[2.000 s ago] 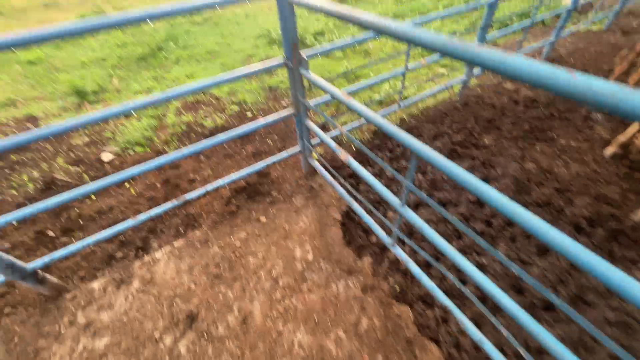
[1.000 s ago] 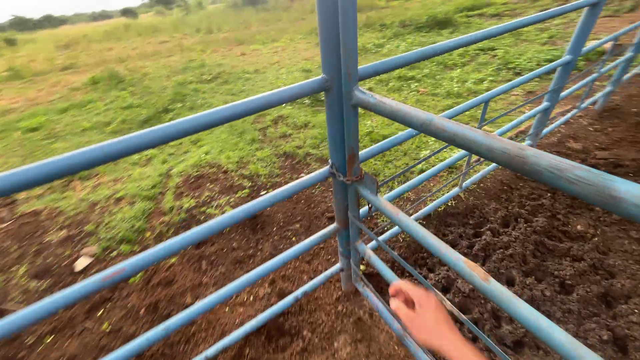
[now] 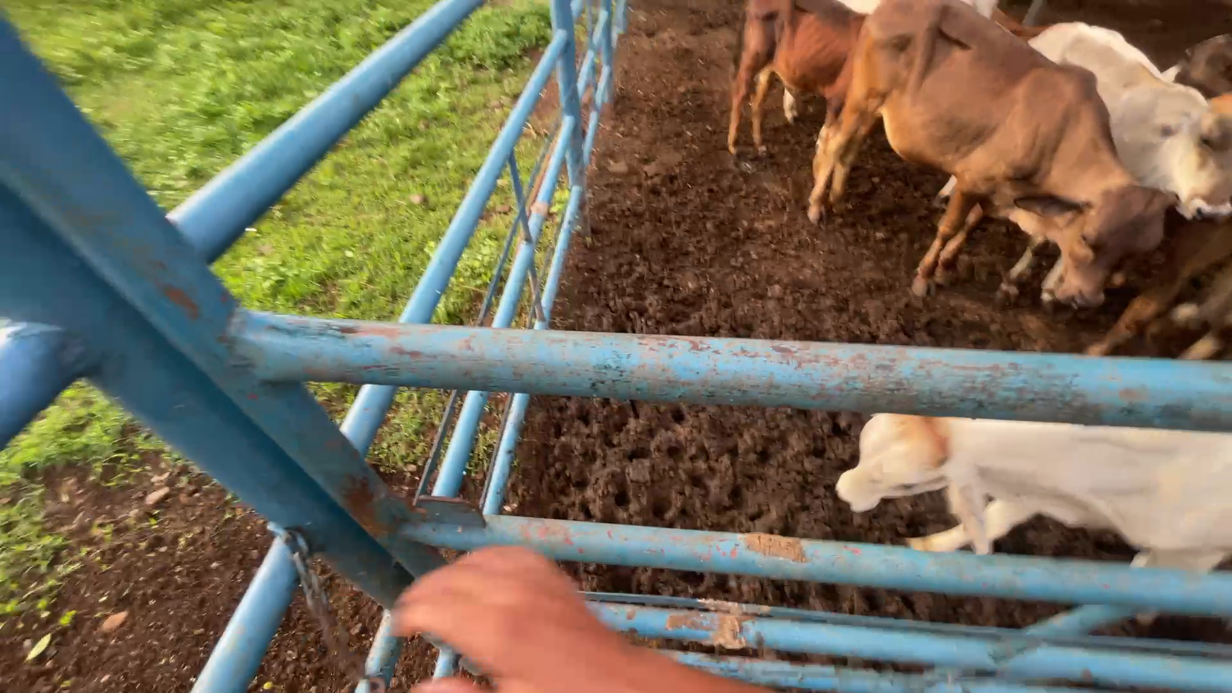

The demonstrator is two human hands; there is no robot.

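Observation:
My right hand (image 3: 520,616) reaches in from the bottom edge, blurred, close to the foot of a blue steel post (image 3: 241,385) and just below a blue horizontal rail (image 3: 674,549). Its fingers are bent; whether they grip anything is hidden. A metal chain (image 3: 313,587) hangs from the post, left of the hand. A thicker rail (image 3: 731,371) with worn paint runs across the middle. My left hand is out of view.
Several brown and white cattle stand on dark trampled soil (image 3: 693,221) beyond the rails, among them a brown one (image 3: 1001,115). A white calf (image 3: 1059,472) is nearer. A blue pipe fence (image 3: 462,221) borders grass at left.
The view has swung a lot, and cattle now show. My right hand, lower right at the rails one second ago, is now near the post and chain.

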